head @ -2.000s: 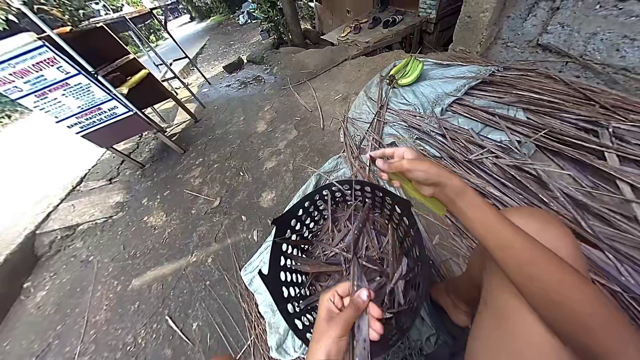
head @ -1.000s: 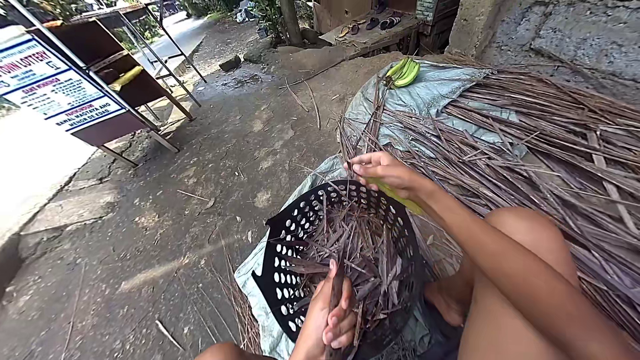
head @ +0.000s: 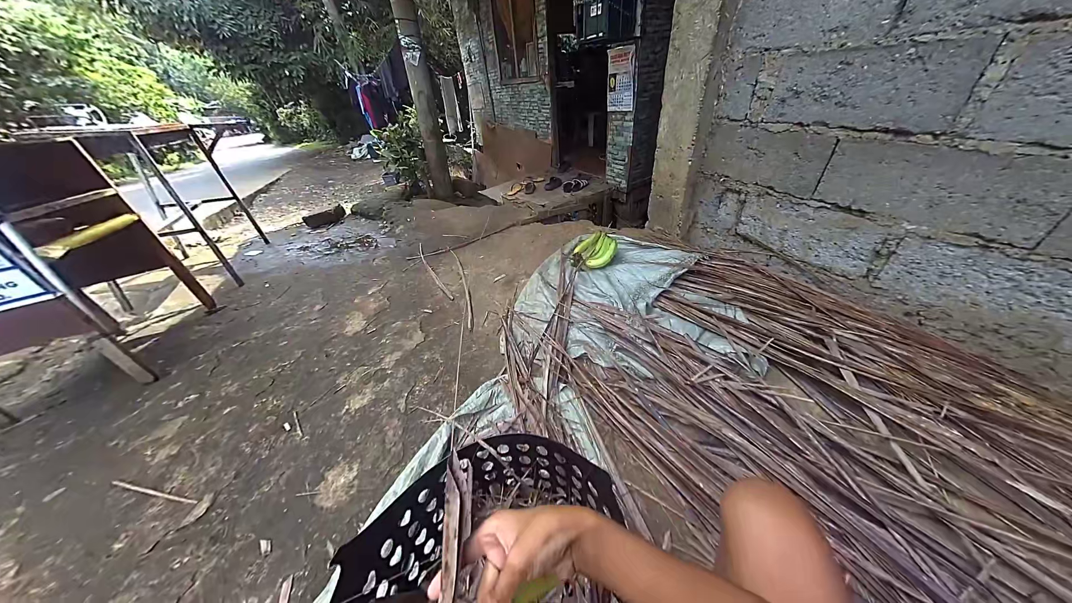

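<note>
My right hand [head: 532,544] is over the black perforated plastic basket [head: 402,519] at the bottom centre, its fingers bent beside a dry brown leaf strip [head: 453,519] that stands upright. Something yellow-green shows below this hand, partly hidden. Of my left hand [head: 434,584] only a bit of fingertip shows at the lower edge, next to the strip; the rest is hidden or out of view. Long dry palm leaves [head: 754,435] lie in a spread pile to the right of the basket. Green bananas [head: 596,249] rest on a pale woven plastic sheet [head: 620,285].
A concrete block wall [head: 904,142] runs along the right. At the left stands a wooden stall [head: 109,226] with thin legs. Footwear [head: 576,183] lies on a doorstep behind, near a post [head: 423,100]. My bent knee [head: 779,536] is beside the basket.
The view has tilted up a good deal. My right hand has come from above the basket's far right side down close to my left hand and the leaf strip.
</note>
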